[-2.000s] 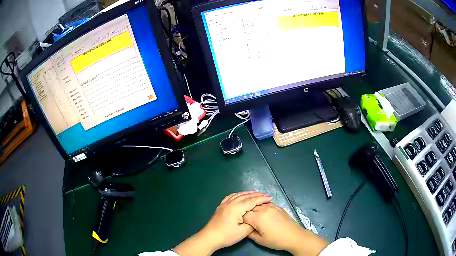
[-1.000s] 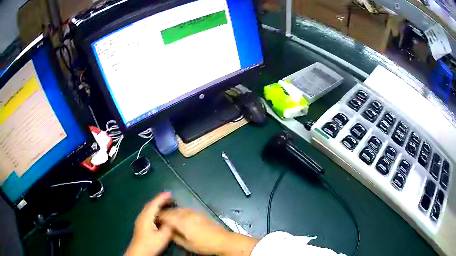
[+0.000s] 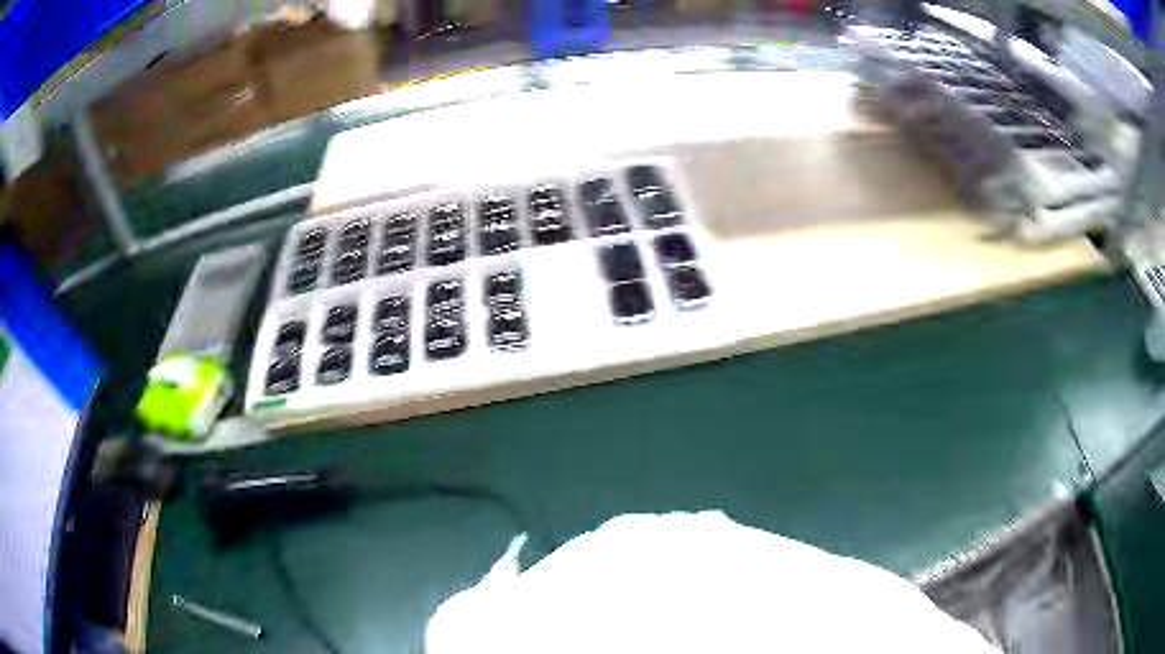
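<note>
No hand shows now. A white sleeve (image 3: 715,588) fills the bottom centre; the hand belonging to it is hidden or out of the picture. Nearest in front lies the white blister tray (image 3: 556,300) with two rows of black watch bodies (image 3: 445,319) in its pockets. Its front row has a gap with empty white pockets right of centre. The black barcode scanner (image 3: 275,498) lies on the green mat at left, blurred, with its cable curving right and down.
A thin stick (image 3: 217,616) lies at lower left. A green-yellow pack (image 3: 185,396) and a clear plastic box (image 3: 215,296) stand left of the tray. A pale board (image 3: 894,288) lies under the tray. Stacked trays (image 3: 990,121) are at far right. A monitor edge (image 3: 38,486) shows at left.
The view has swung far right. Both hands, together over the mat before, have left the picture. The watch tray is now central, and the scanner and green pack are at left.
</note>
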